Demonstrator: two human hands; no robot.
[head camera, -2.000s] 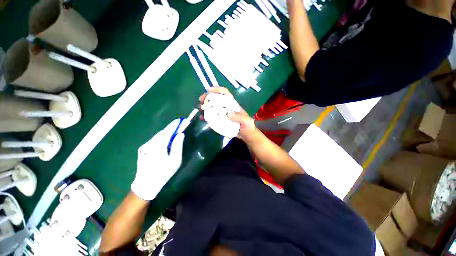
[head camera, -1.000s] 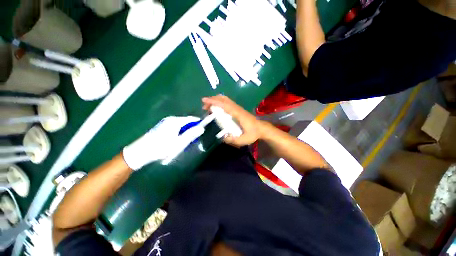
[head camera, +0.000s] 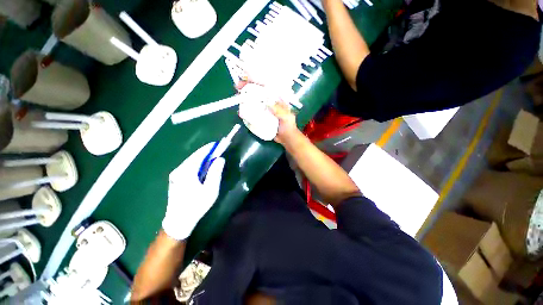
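My left hand (head camera: 193, 193), in a white knit glove, holds a small blue-handled hand tool (head camera: 208, 161). Its pale tip points up toward the base and is apart from it. My bare right hand (head camera: 284, 121) grips an off-white rounded base (head camera: 258, 113) above the bench. One white strip (head camera: 205, 110) projects from the base to the left. A pile of loose white strips (head camera: 280, 50) lies just beyond my right hand. Whether a second strip is in the base is not clear.
Base-and-strip subassemblies (head camera: 101, 133) and beige housings (head camera: 53, 80) stand left of the long white band (head camera: 134, 140). Loose bases (head camera: 101, 243) lie at lower left. Another person's arm (head camera: 346, 39) reaches in at the upper right. White boxes (head camera: 393, 187) and cartons (head camera: 470, 250) are right.
The base has moved up toward the strip pile, and a long strip now projects left from it. My left hand with the tool has drawn back from the base. Subassemblies across the band have shifted in view.
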